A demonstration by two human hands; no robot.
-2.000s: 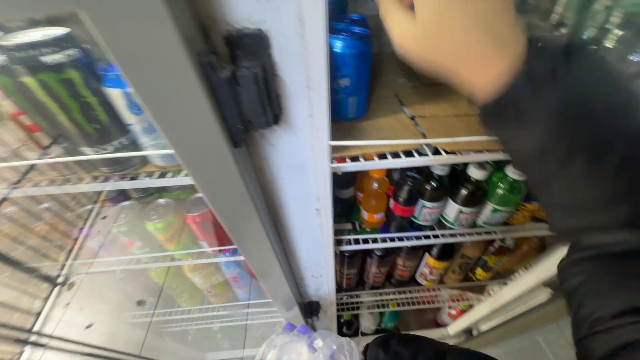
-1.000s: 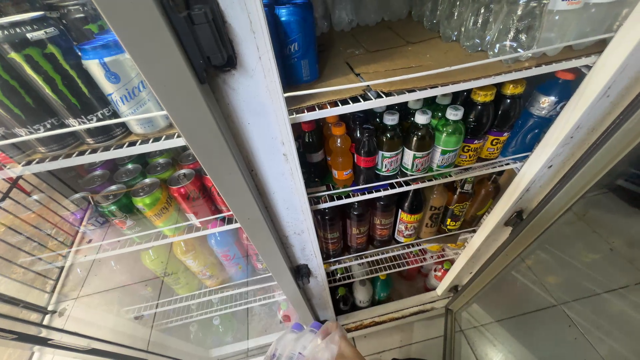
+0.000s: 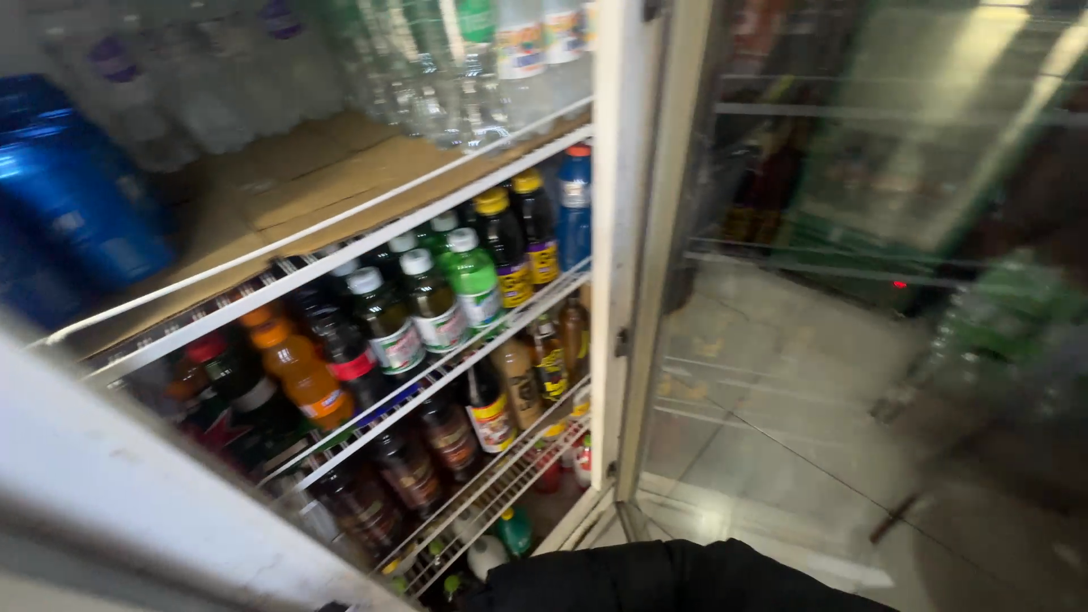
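Note:
Neither of my hands shows in the head view. A black sleeve (image 3: 680, 578) crosses the bottom edge, in front of the open drinks fridge. On the fridge's top shelf, a sheet of cardboard (image 3: 340, 157) lies under clear plastic bottles (image 3: 459, 93) at the back and right. Large blue containers (image 3: 76, 187) stand at the shelf's left. One shelf down are an orange soda bottle (image 3: 302, 374), green bottles with white caps (image 3: 433, 302) and dark bottles with yellow caps (image 3: 503, 246). Brown bottles (image 3: 446, 433) fill part of the shelf beneath.
A white fridge post (image 3: 153, 476) runs along the lower left. The glass door (image 3: 765, 357) stands open at the right, with floor tiles seen through it. Small bottles, one of them green (image 3: 513, 531), are at the fridge's bottom. Much of the view is blurred.
The view has swung right and nearer the fridge. The hand raised at the top shelf two seconds ago is out of sight, as are the purple-capped bottles at the bottom edge.

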